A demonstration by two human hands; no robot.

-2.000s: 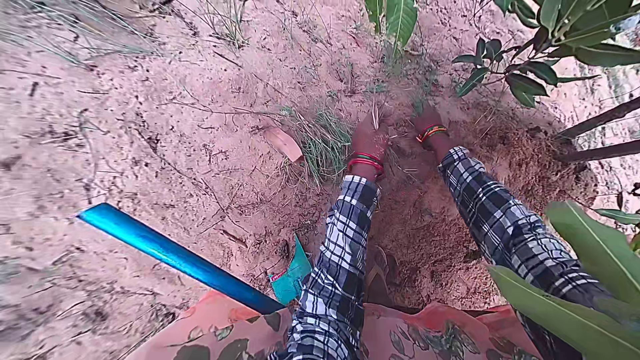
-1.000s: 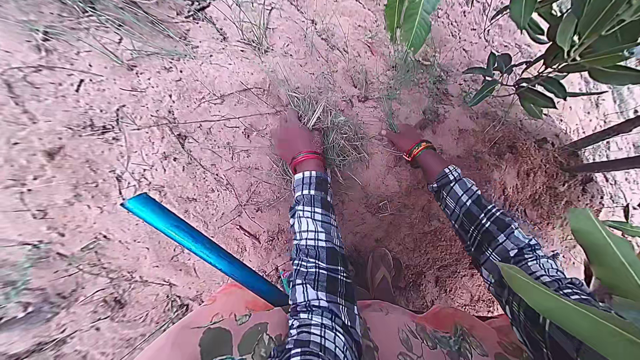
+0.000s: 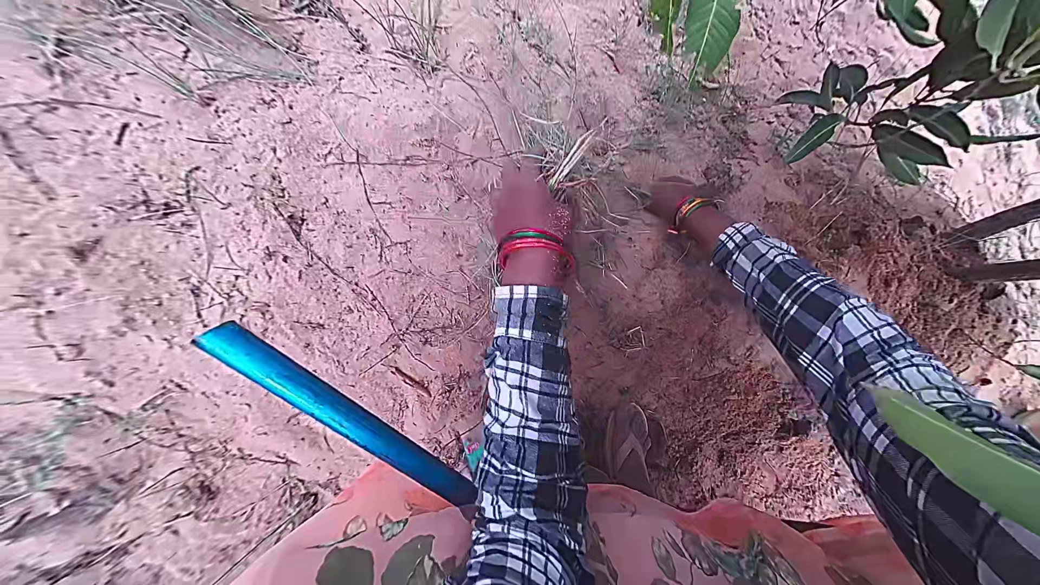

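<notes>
My left hand, blurred and with red and green bangles at the wrist, is down at a tuft of dry and green grass; its fingers are hidden, so its hold is unclear. Just right of the tuft, my right hand is low over the sandy soil, a coloured thread band on its wrist. Whether its fingers hold anything does not show. A blue metallic handle or tube slants from the left toward my lap, its lower end hidden by my left sleeve and the cloth.
Leafy branches hang at the upper right, above two dark stems. A large leaf crosses my right sleeve. Loose reddish soil lies right of a sandalled foot. Thin grass grows at the upper left.
Two seconds ago both hands were close together right of the green tuft; my left hand has since moved left, onto the grass. A reddish flat piece seen left of the tuft earlier no longer shows.
</notes>
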